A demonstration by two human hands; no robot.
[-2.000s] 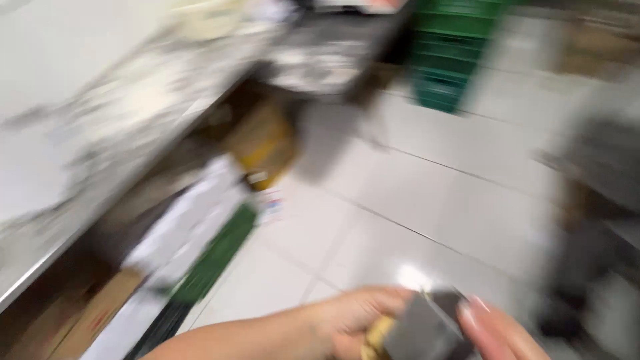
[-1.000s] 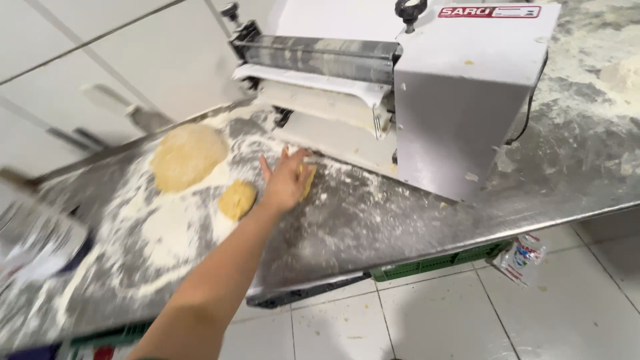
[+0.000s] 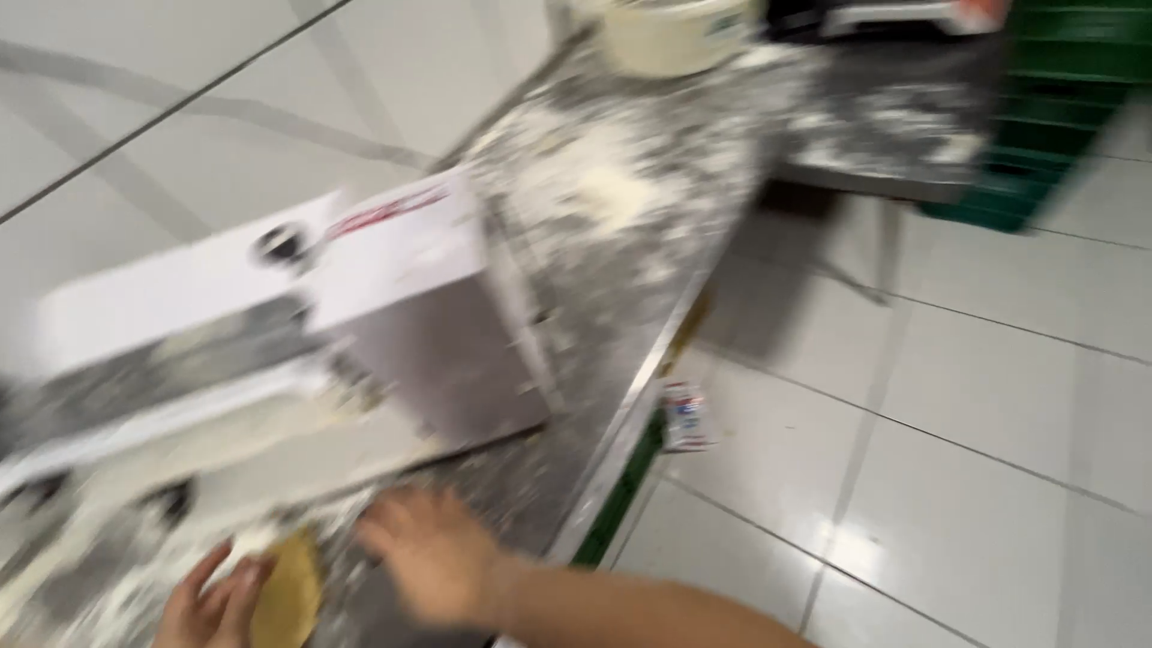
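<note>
My left hand point(image 3: 211, 598) is at the lower left, its fingers bent against the left side of a flattened piece of yellow dough point(image 3: 292, 589). Blur hides whether the fingers grip it. To the dough's right, my right hand point(image 3: 436, 549) is spread low over the steel worktop, with nothing seen in it. Just beyond both hands stands a white dough sheeter point(image 3: 414, 360) with a metal roller point(image 3: 207, 346) and a pale, floury tray point(image 3: 243, 459) below it.
Loose flour point(image 3: 612, 193) covers the worktop point(image 3: 576, 297) behind the sheeter. A cream tub point(image 3: 675, 40) stands at the back. Green crates point(image 3: 1062, 117) are at the upper right. A printed packet point(image 3: 687, 416) shows beside the worktop's edge, above the white tiled floor point(image 3: 972, 378).
The view has swung widely. One second ago one hand reached over the worktop near the sheeter, beside a round dough piece; now both hands are in view, near a flattened piece.
</note>
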